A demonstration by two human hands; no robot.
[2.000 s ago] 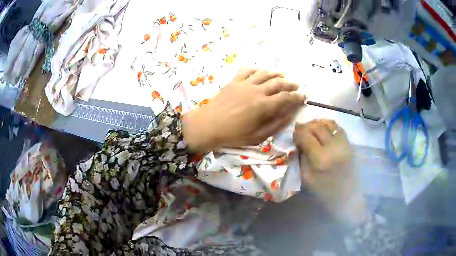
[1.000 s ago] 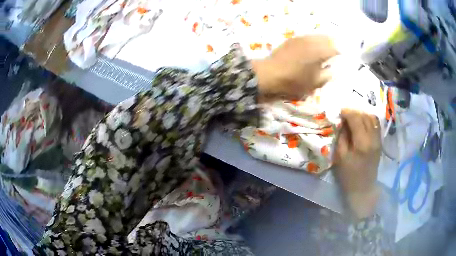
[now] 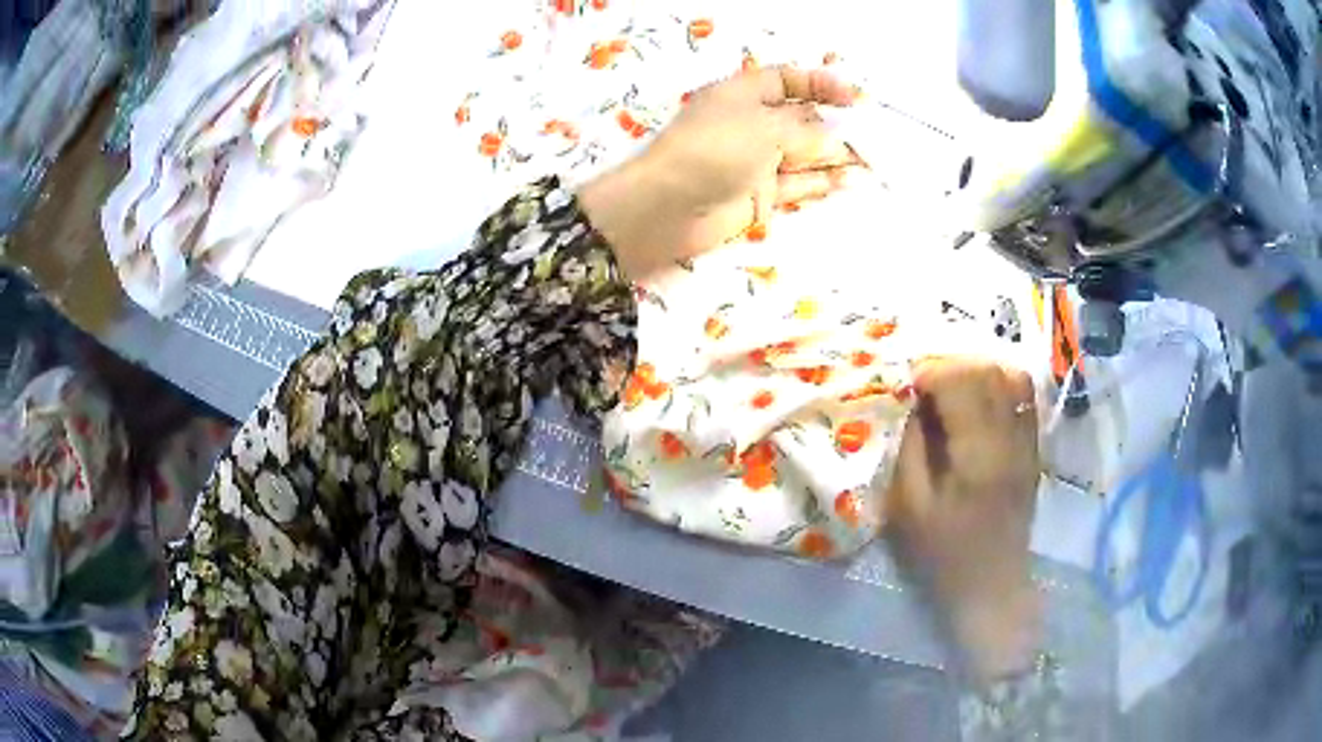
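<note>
A white fabric panel with orange flowers (image 3: 757,435) lies over the table and bunches towards its front edge. My left hand (image 3: 740,167) rests on the panel's upper part, palm down, fingers loosely spread and pointing right. My right hand (image 3: 969,457) is at the panel's right edge, fingers curled onto the cloth; it is partly blurred. The sewing machine head (image 3: 1109,138), white with blue and yellow marks, is up and to the right of both hands. The needle area is hard to make out.
Blue-handled scissors (image 3: 1154,544) lie right of my right hand. An orange and black tool (image 3: 1063,331) is below the machine head. Pale folded pieces (image 3: 239,152) lie at the table's left. A floral bundle (image 3: 58,478) is low at left, and more floral cloth (image 3: 508,652) lies below the table edge.
Since one second ago, my left hand has shifted left relative to the machine, and its fingers look more spread. More of the panel shows between the hands. The camera view has also shifted.
</note>
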